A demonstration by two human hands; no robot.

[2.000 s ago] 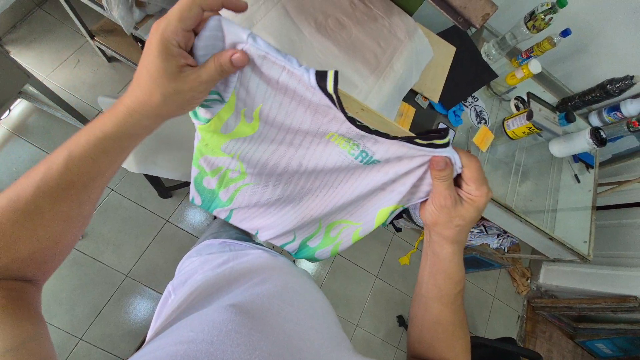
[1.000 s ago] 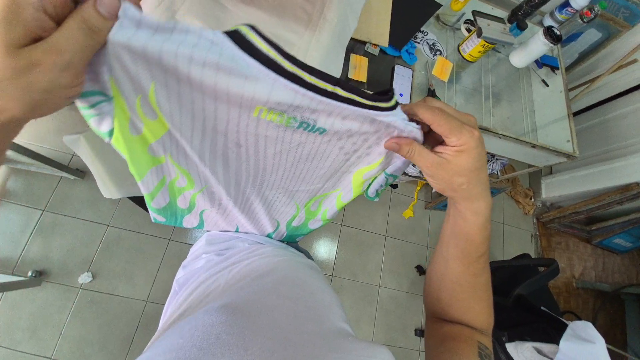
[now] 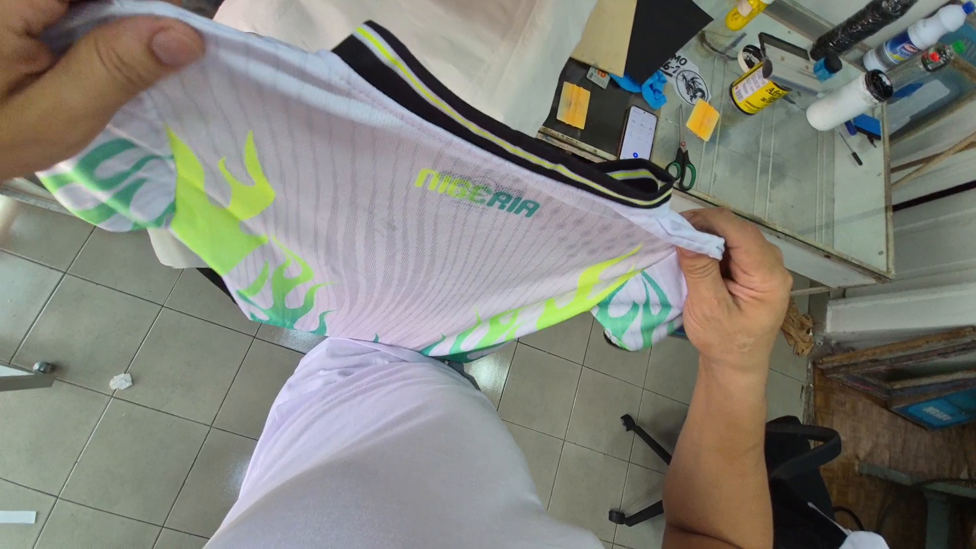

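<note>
A white jersey [image 3: 366,198] with green and yellow flame patterns, lettering on the chest and a black striped collar is stretched between my two hands. At the upper left, my left hand [image 3: 91,84] pinches one shoulder, thumb on top; part of this hand lies outside the view. My right hand [image 3: 732,282] grips the other shoulder beside the collar, its thumb against the fabric. The jersey hangs tilted, lower toward the right, in front of my white shirt. Its lower edge is folded back or out of sight.
Beyond the jersey a glass-topped table [image 3: 808,191] carries scissors [image 3: 682,164], a phone [image 3: 638,137], a yellow can [image 3: 755,91], yellow pieces and several bottles. A white cloth [image 3: 457,53] covers a surface at the top. An office chair [image 3: 797,473] and wooden frames [image 3: 900,366] stand at the lower right.
The jersey is spread wider between my hands, and my left hand has moved toward the upper left. The view has shifted, showing more floor and the chair at the right.
</note>
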